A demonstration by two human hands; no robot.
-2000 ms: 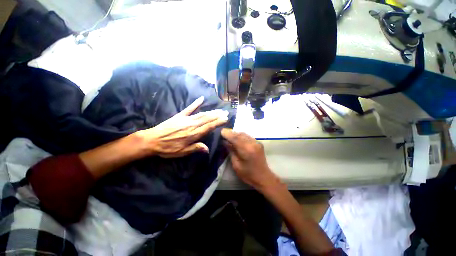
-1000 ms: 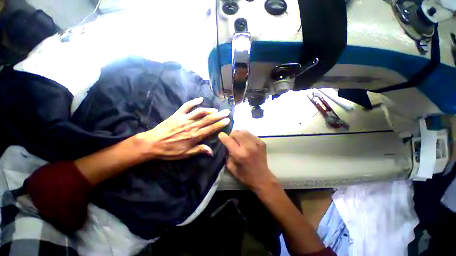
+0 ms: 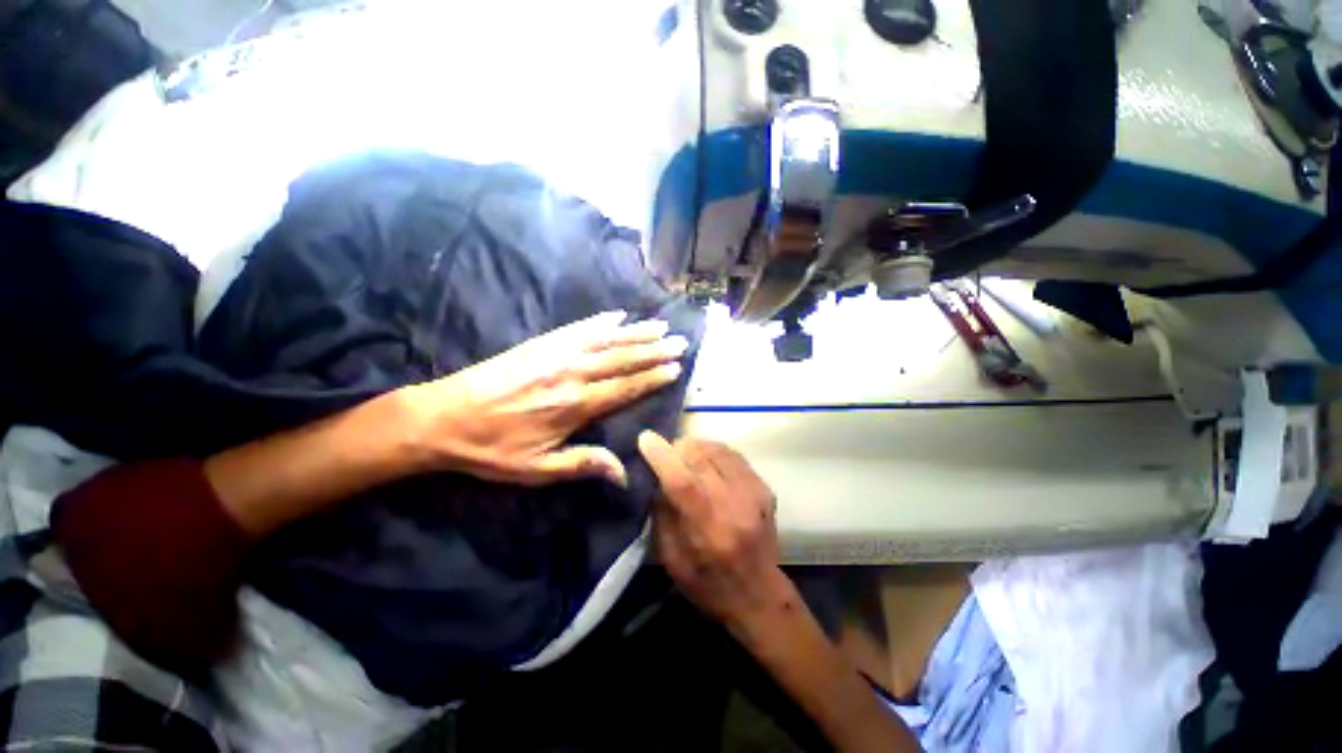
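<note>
The dark navy garment fabric (image 3: 427,294) lies in loose folds left of the needle, its right edge under the presser foot (image 3: 709,288). A white padding edge (image 3: 589,606) shows along its lower right border. My left hand (image 3: 552,397) lies flat on the fabric, fingers spread toward the presser foot. My right hand (image 3: 709,515) is at the fabric's right edge near the table front, thumb and curled fingers pinching that edge. The white sewing machine head (image 3: 839,74) with a blue band stands above. The needle itself is too small to make out.
Red-handled snips (image 3: 986,336) lie right of the needle beside a slim pale tool (image 3: 1020,306). A black band (image 3: 1052,118) drapes over the machine head. White cloth (image 3: 1096,633) lies below the table at right. A checked cloth (image 3: 74,662) shows lower left.
The view has shifted, so the machine head appears further right. My right hand has moved down and slightly away from the presser foot along the fabric edge. My left hand stays flat on the fabric.
</note>
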